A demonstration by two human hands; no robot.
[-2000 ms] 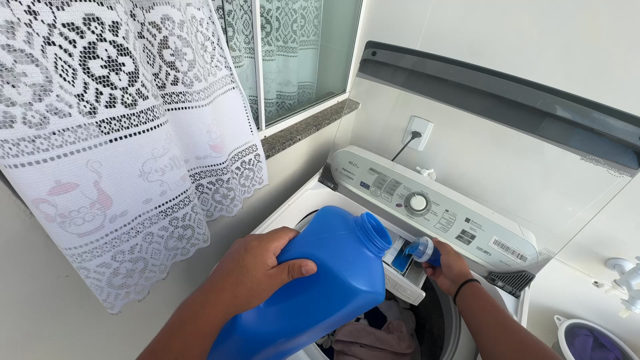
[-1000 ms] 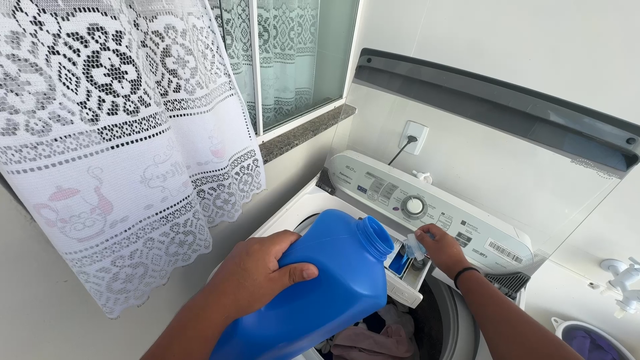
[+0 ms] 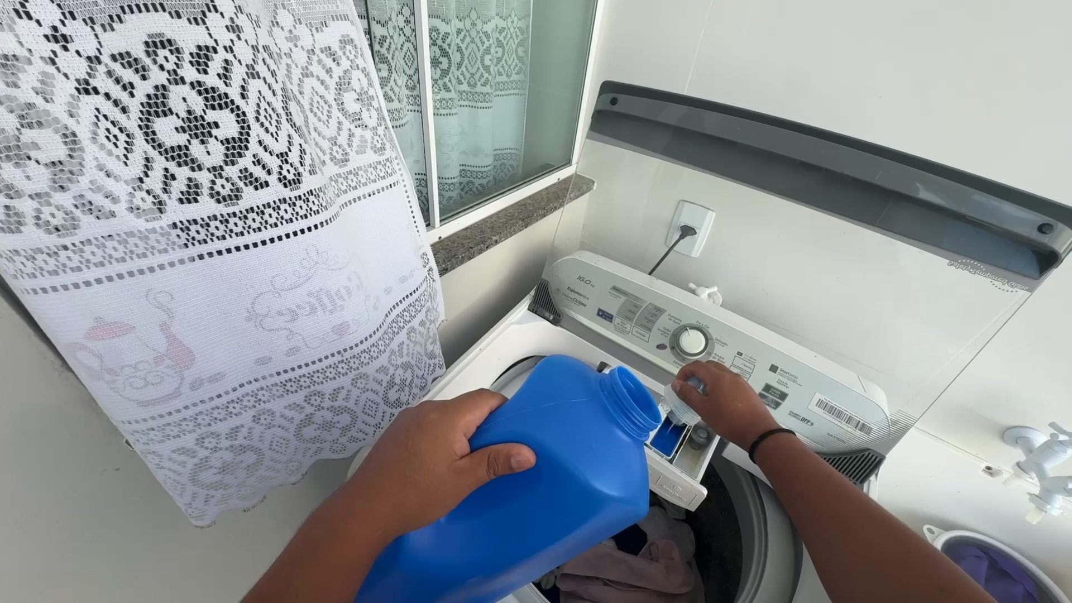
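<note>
My left hand (image 3: 452,465) grips a large blue plastic jug (image 3: 544,469), tilted, its uncapped mouth pointing up and to the right. In my right hand (image 3: 724,402) is a small translucent measuring cap (image 3: 682,405), held just above the washing machine's pulled-out dispenser drawer (image 3: 680,486). Blue liquid (image 3: 668,439) lies in one compartment of that drawer. Below it, clothes (image 3: 632,569) rest in the drum of the top-loading washing machine (image 3: 502,343). The jug hides part of the drum opening.
The raised transparent lid (image 3: 812,176) leans behind the control panel (image 3: 720,347). A lace curtain (image 3: 251,251) hangs at left beside a window with a granite sill (image 3: 511,219). At right are a white tap (image 3: 1043,461) and a tub (image 3: 942,540) holding purple cloth (image 3: 992,574).
Two seconds ago the cap in my right hand was tilted over the drawer with blue liquid in it. The hand has since moved up and left, and the cap looks nearly clear.
</note>
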